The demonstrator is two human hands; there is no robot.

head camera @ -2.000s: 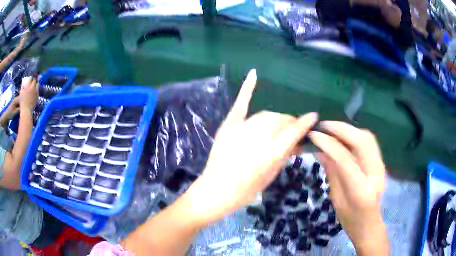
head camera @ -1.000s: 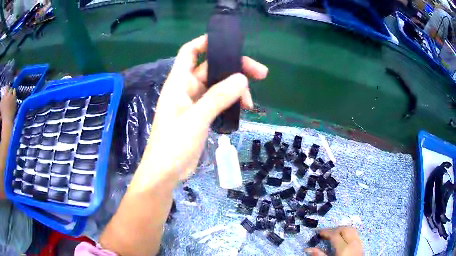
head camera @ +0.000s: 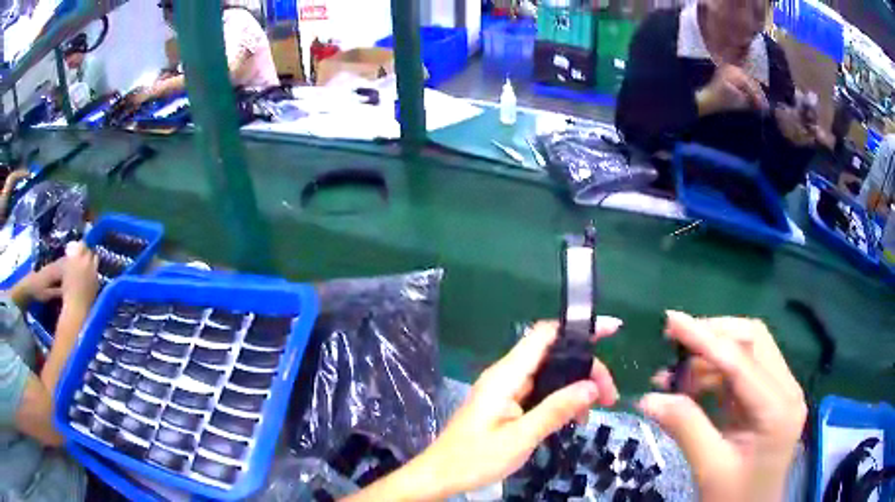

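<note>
My left hand grips a black headband assembly held upright, with a silver-white strip showing along its upper part. My right hand is just to its right, apart from the band, with a small dark piece between thumb and fingers, probably a plastic clip; it is blurred. Below the hands, many loose black clips lie in a pile on the speckled bench covering, partly hidden by my hands.
At left are a blue-rimmed tray of curved covers and a shiny plastic bag. At right is another blue tray. Ahead, the green conveyor carries black bands. A person sits across; another person's arms are at far left.
The view has tilted up. The band now stands before me with its silver-white strip showing. My right hand has risen from the clip pile to beside the band, holding a small dark piece.
</note>
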